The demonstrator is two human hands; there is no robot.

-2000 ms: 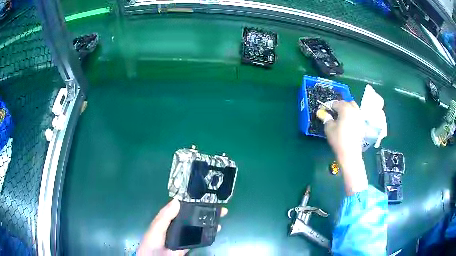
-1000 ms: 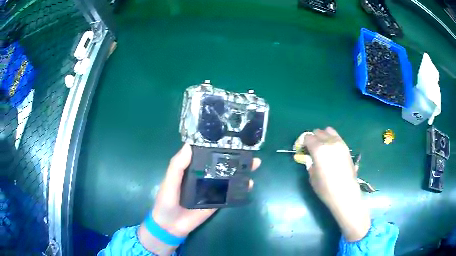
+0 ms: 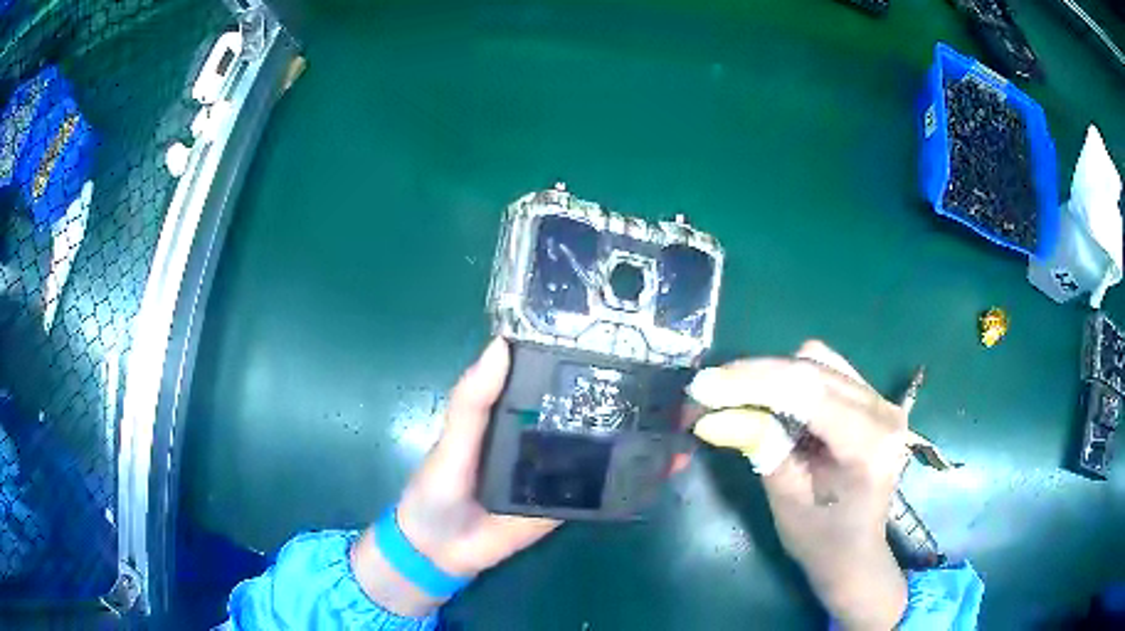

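Note:
My left hand (image 3: 450,481) holds an opened housing from below and its left side. The camouflage front shell (image 3: 611,277), with dark windows and a round lens hole, is at the top. The black lower half (image 3: 574,431), with a small screen and button area, hangs below it. My right hand (image 3: 802,450), with pale finger cots, has its fingertips pinched at the right edge of the lower half. A thin dark part of the tweezers seems to show between its fingers. Their tip is hidden or too blurred to tell.
A blue bin (image 3: 987,154) of tiny black pieces is at upper right, beside a white box and cloth (image 3: 1086,234). A gold-yellow lump (image 3: 992,325) lies below. An opened black unit (image 3: 1102,394) is at the right edge. The air gun (image 3: 915,530) is partly behind my right hand. A metal-framed mesh partition (image 3: 185,308) stands left.
My right hand left the bin with the tweezers and moved left to the housing's lower right edge. My left hand and the housing now appear higher and further right; the bin appears further right.

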